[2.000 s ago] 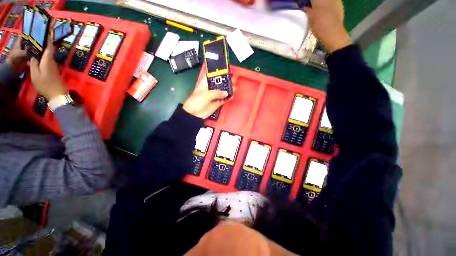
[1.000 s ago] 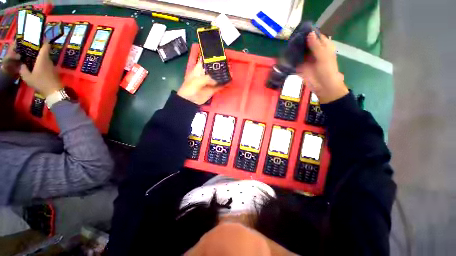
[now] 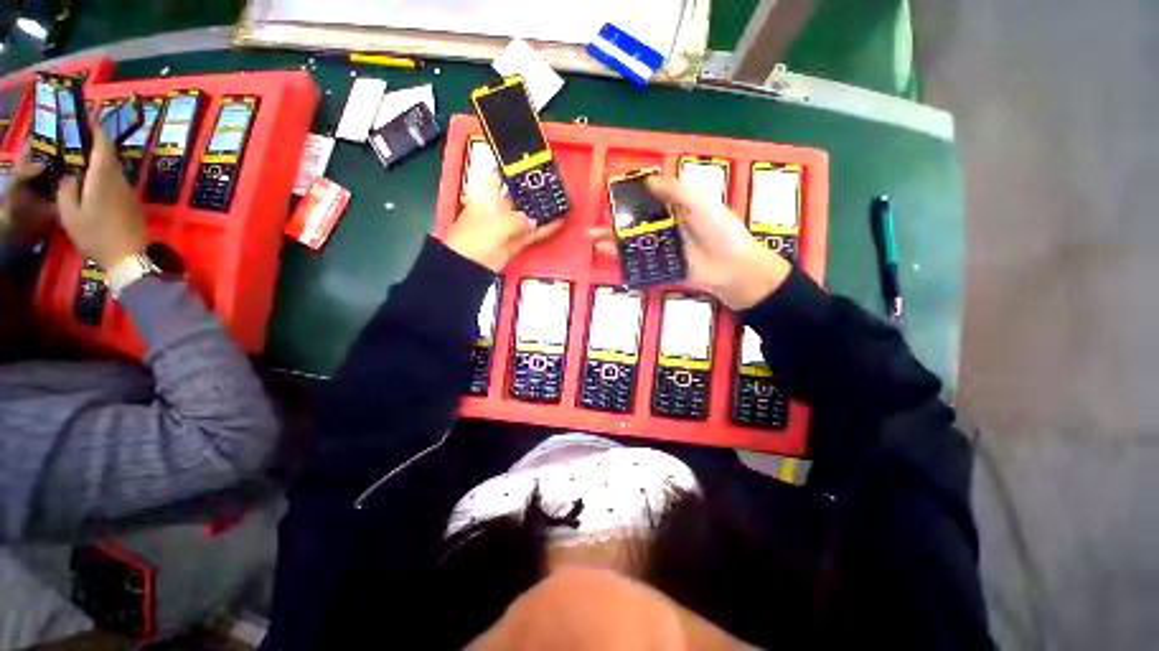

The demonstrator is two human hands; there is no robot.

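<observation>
My left hand (image 3: 493,229) holds a black keypad phone with yellow trim (image 3: 519,143) upright over the tray's upper left, its screen dark. My right hand (image 3: 725,244) holds a second keypad phone (image 3: 647,229) over the upper middle of the tray, its screen mostly dark with a pale patch. The red phone tray (image 3: 615,136) lies below both hands. Its lower row holds several phones with white lit screens (image 3: 614,321). Its upper row shows lit phones at the right (image 3: 774,197) and one partly hidden behind my left hand.
Loose batteries (image 3: 406,135), one red and white (image 3: 318,212), lie left of the tray. A blue and white battery (image 3: 624,54) lies on the white board (image 3: 483,18) behind. A dark teal pen (image 3: 886,254) is at right. A neighbour's grey sleeve (image 3: 197,350) and red tray (image 3: 261,274) are left.
My right hand came down from the back right over the tray, now with a phone in it. The blue and white battery appeared on the board. My left hand keeps its phone. The view shifted.
</observation>
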